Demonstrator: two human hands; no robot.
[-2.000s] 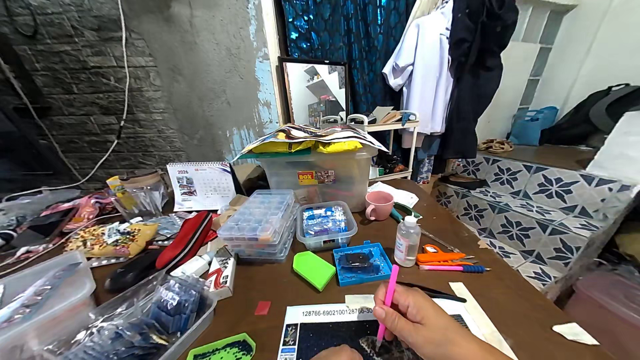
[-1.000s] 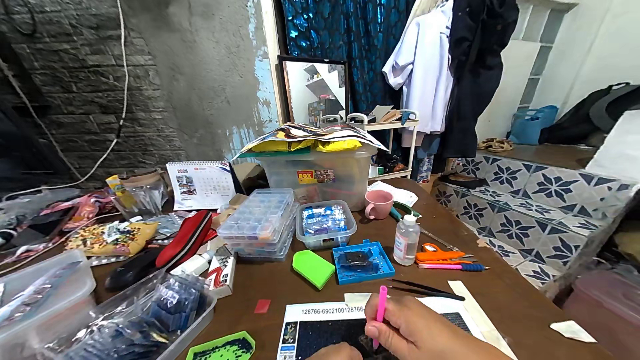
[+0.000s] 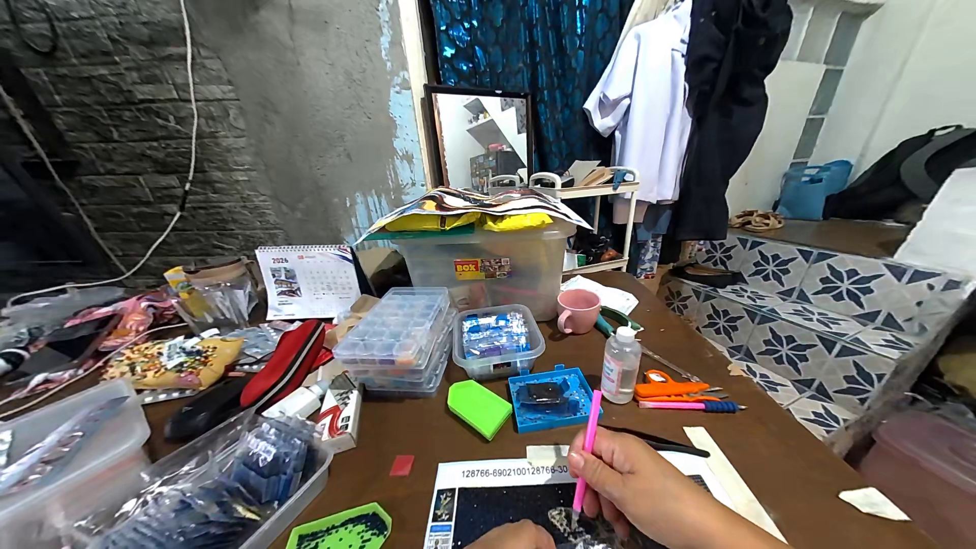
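Observation:
My right hand [image 3: 621, 476] grips a pink applicator pen [image 3: 586, 454], its tip down at a light patterned patch on the dark diamond painting canvas [image 3: 503, 507]. Low at the frame's bottom edge, my left hand [image 3: 515, 536] rests on the canvas; only its knuckles show, so its fingers and anything in them are hidden. A green tray [image 3: 343, 528] with dark beads lies left of the canvas. Beyond the canvas are a green tray or lid [image 3: 479, 409], lying with no beads visible, and a blue tray [image 3: 553, 419] holding a dark piece and beads.
A small bottle [image 3: 621, 367], orange scissors [image 3: 671, 386], a pink-and-blue pen [image 3: 690, 406] and black tweezers [image 3: 663, 442] lie at the right. Stacked bead organizers [image 3: 396, 335], a pink mug [image 3: 578, 311] and a large plastic box [image 3: 488, 267] stand behind. An open container of packets [image 3: 229, 488] is at left.
The pen in my right hand has shifted and changed its tilt. The black tweezers beyond the hand are now more covered by it than one second ago.

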